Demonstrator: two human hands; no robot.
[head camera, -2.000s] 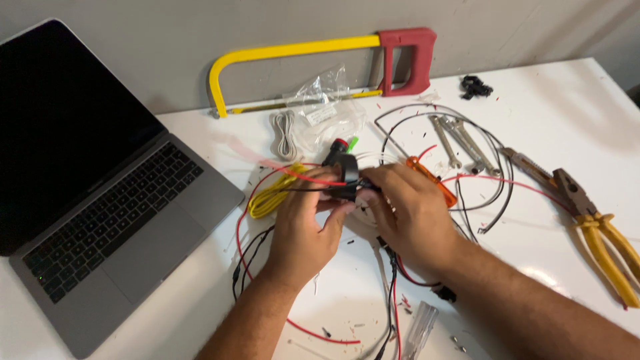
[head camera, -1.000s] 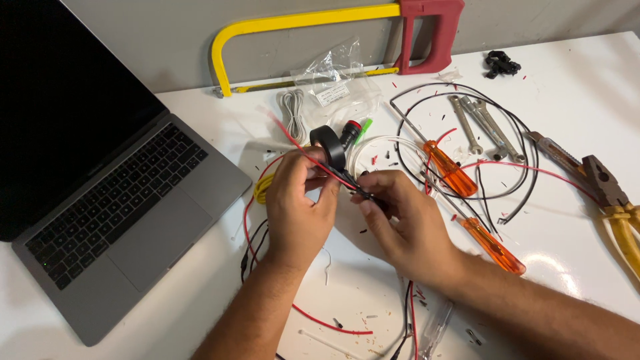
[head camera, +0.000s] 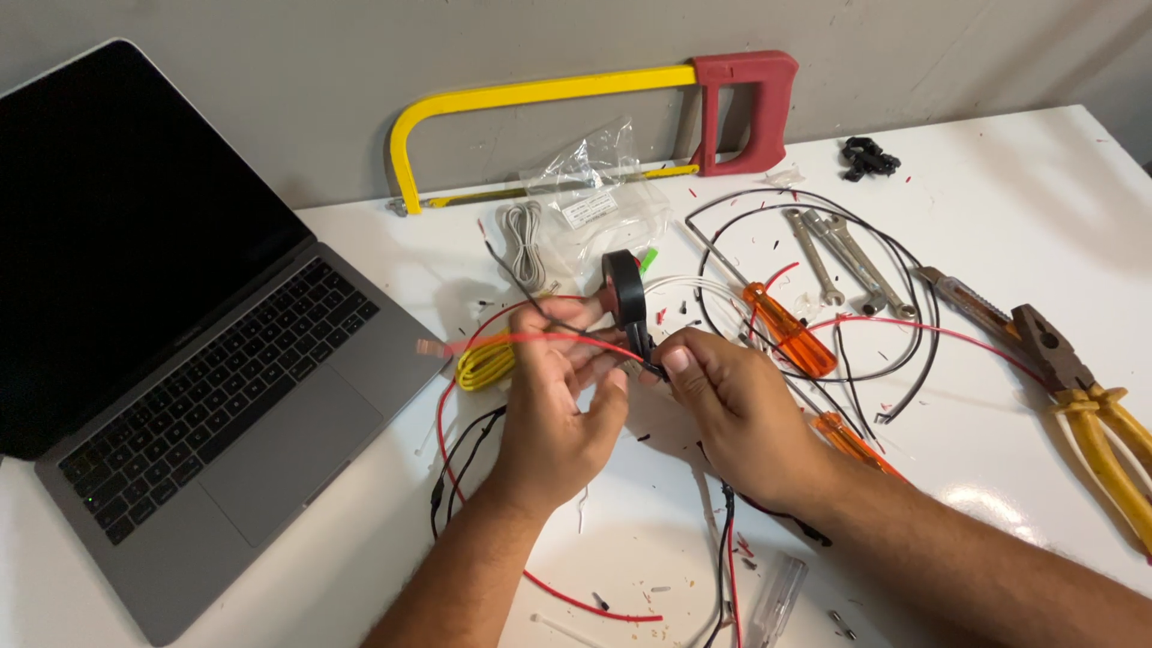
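My left hand (head camera: 562, 396) has its fingers around a roll of black electrical tape (head camera: 625, 290), which stands on edge between the hands. A strip of tape runs down from the roll to the wires. My right hand (head camera: 738, 405) pinches the taped part of a red wire (head camera: 576, 338) and a black wire (head camera: 515, 279) between thumb and forefinger. The red wire's bare copper end points left and is blurred; the black wire's stripped end points up and left. Below my right hand, black and red wires (head camera: 731, 549) hang down to the table.
A laptop (head camera: 288, 432) stands at left. Behind are a hacksaw (head camera: 558, 88), a plastic bag (head camera: 594, 198) and a grey cable bundle (head camera: 523, 245). Yellow wire (head camera: 484, 363) lies near my left hand. At right are orange-handled screwdrivers (head camera: 787, 331), wrenches (head camera: 814, 256), a utility knife (head camera: 967, 301) and pliers (head camera: 1093, 423).
My left hand's fingers have spread from the wires toward the tape roll, which now stands more upright with a strip showing below it. My right hand still grips the wires.
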